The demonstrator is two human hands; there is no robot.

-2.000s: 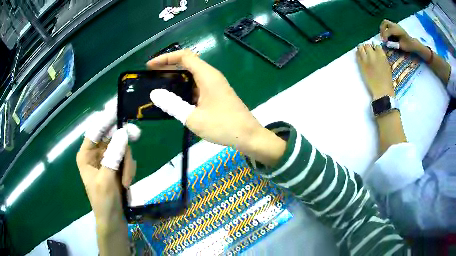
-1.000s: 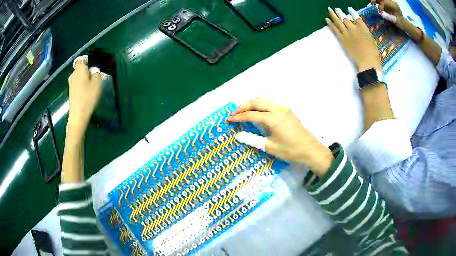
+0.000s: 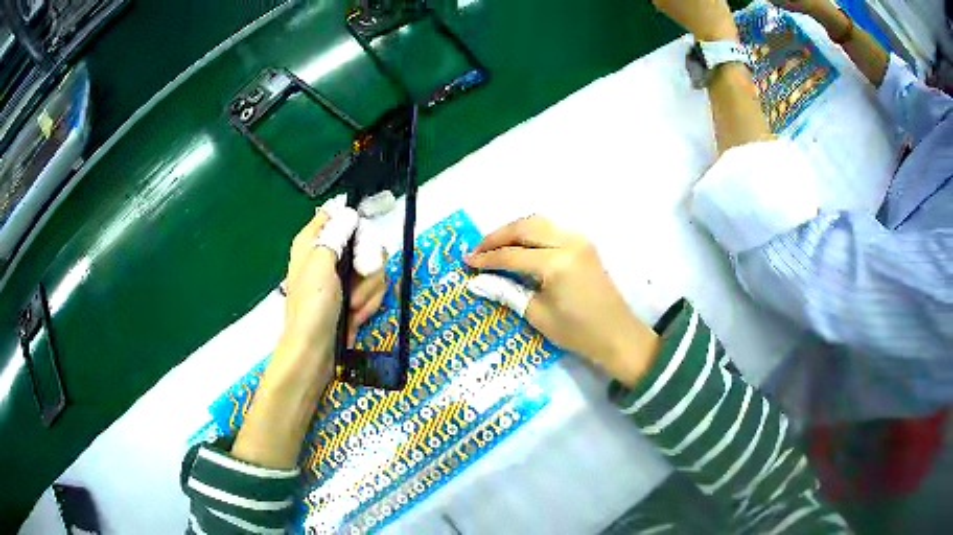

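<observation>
My left hand (image 3: 319, 287), with white finger cots, holds a black phone middle frame (image 3: 409, 251) by its long side. The frame is tilted, with its solid camera end up, over the blue carrier sheet. My right hand (image 3: 564, 298), with a white cot on the thumb, is at the upper right part of the blue carrier sheet (image 3: 439, 413). Its fingertips are close together at the sheet's orange strips. Whether they pinch a flex cable cannot be seen. The sheet lies on the white bench edge.
On the green belt (image 3: 157, 246) lie a frame with camera rings (image 3: 274, 157), another frame (image 3: 457, 92) behind it and one at far left (image 3: 40, 355). A dark item (image 3: 76, 510) is at lower left. Another person's arm (image 3: 740, 105) works over a blue sheet (image 3: 786, 73) at right.
My left hand has moved from the belt back over the sheet and holds a frame up. My right hand has shifted slightly left. The belt frames have moved left in view.
</observation>
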